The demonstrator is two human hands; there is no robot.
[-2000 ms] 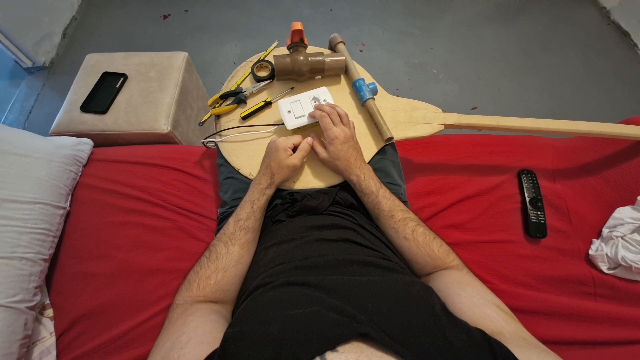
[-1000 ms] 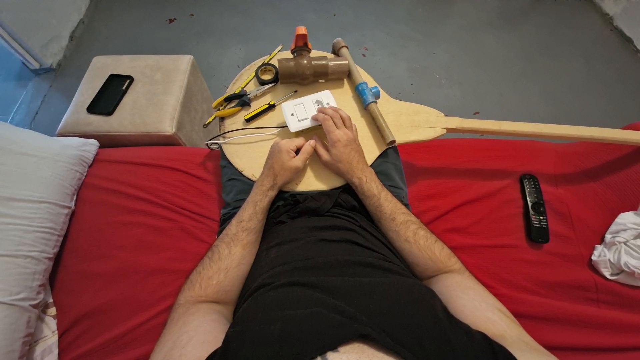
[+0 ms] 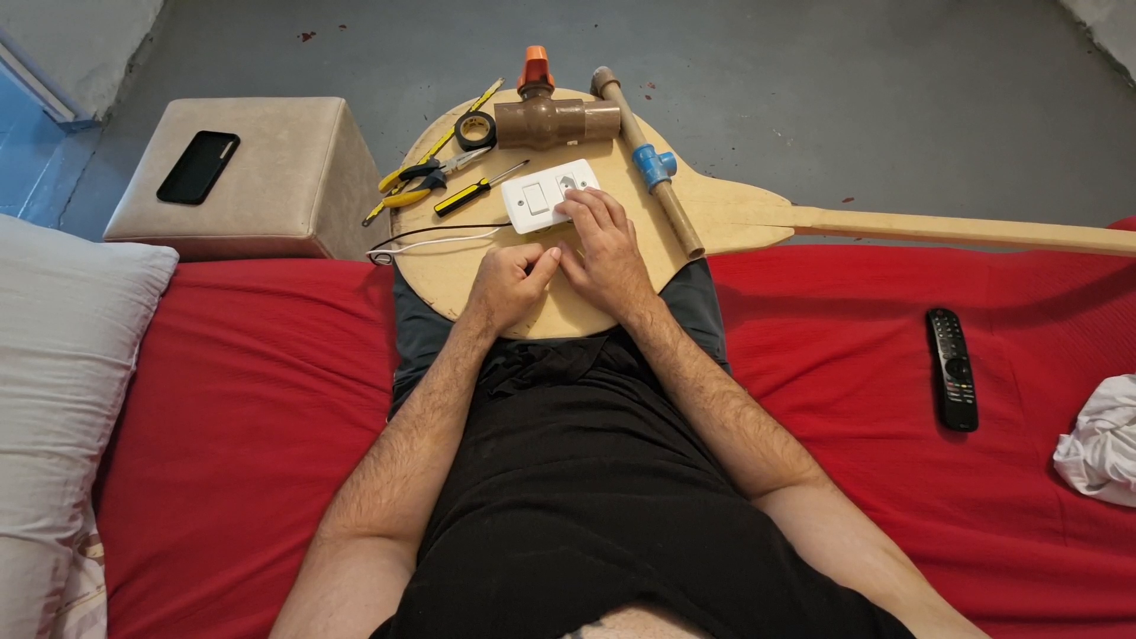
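Observation:
A round wooden paddle board (image 3: 426, 284) lies across my lap. On it rests a white wall plate with a switch and a socket (image 3: 535, 199), a black and a white wire running out to its left. My right hand (image 3: 605, 250) has its fingertips on the plate's right part, around the socket. Just below the plate, my left hand (image 3: 512, 286) is curled, its thumb close to my right thumb; whether it holds something small cannot be told. A yellow and black screwdriver (image 3: 463, 197) and combination pliers (image 3: 426, 180) lie left of the plate.
Behind the plate are a brown PVC ball valve (image 3: 544, 123), black electrical tape (image 3: 475, 130) and a yellow folding rule (image 3: 444, 140). A brown pipe with a blue tee (image 3: 654, 166) lies right. A phone (image 3: 198, 167) rests on a beige pouf (image 3: 257, 120); a remote control (image 3: 952, 369) lies on red cloth.

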